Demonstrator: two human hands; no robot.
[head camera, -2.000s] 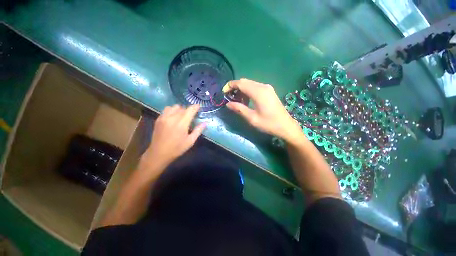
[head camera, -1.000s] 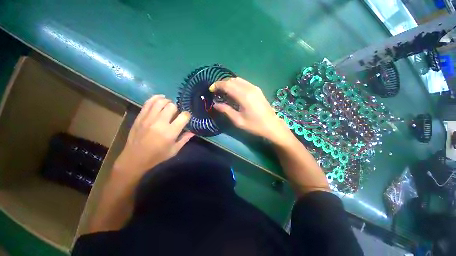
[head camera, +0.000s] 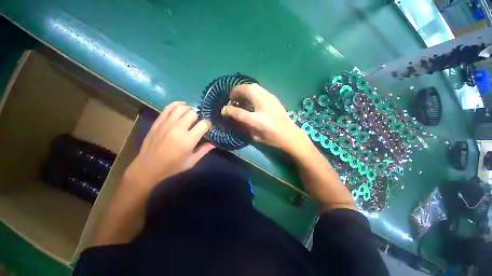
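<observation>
A black slotted wheel (head camera: 216, 92) lies at the bench's front edge, its open side facing me. My left hand (head camera: 180, 132) holds its left rim, with the thumb low near the front edge. My right hand (head camera: 256, 113) reaches into the wheel from the right, with thumb and fingers pinched over the hub. A small bit shows between these fingertips, but most of the part is hidden by the hand. The hub centre is also mostly covered.
A heap of green rings with red wires and small metal bits (head camera: 359, 129) lies to the right. More black wheels (head camera: 428, 106) stand beyond it, near a clear plastic bag (head camera: 430, 213). An open carton (head camera: 105, 121) with stacked dark wheels (head camera: 81, 167) stands below the bench edge at left.
The wheel has been tilted and turned, and now shows its slotted rim. My left hand has moved onto its rim. My right hand has moved further over the hub, and the red wire is now covered.
</observation>
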